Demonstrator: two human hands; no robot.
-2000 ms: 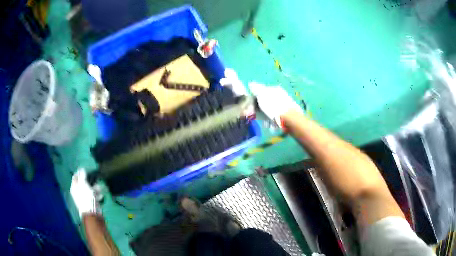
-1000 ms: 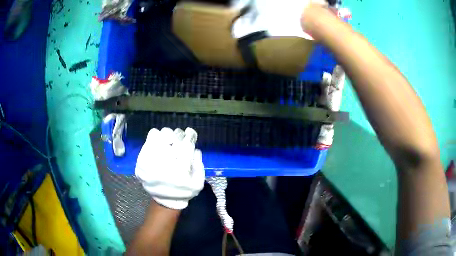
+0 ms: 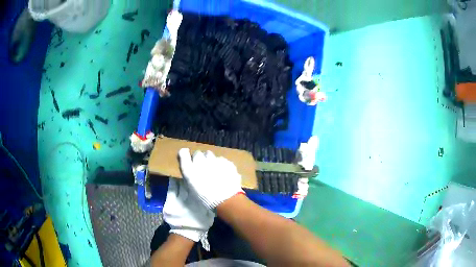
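The mould core bar [image 3: 284,167] lies across the near end of the blue crate [image 3: 150,112], its ends at the rag-tied rims. Black rubber parts stick out along the bar. My right hand [image 3: 211,177], in a white knit glove, presses on a tan cardboard pad [image 3: 241,160] that covers the left and middle of the bar. My left hand [image 3: 182,208], also gloved, is below and partly behind my right hand at the pad's near edge; its fingers are mostly hidden. A heap of loose black rubber parts [image 3: 229,78] fills the crate behind the bar.
A white bucket [image 3: 78,13] stands at the top left. Black scraps litter the green floor left of the crate. A metal tread plate [image 3: 117,224] is at the lower left, with a yellow object [image 3: 46,245] beyond it. Clear plastic film [image 3: 451,234] is at the lower right.
My right hand has brought the cardboard pad from the heap down onto the bar. My left hand has moved in beside it. The view of the crate has shifted and turned.
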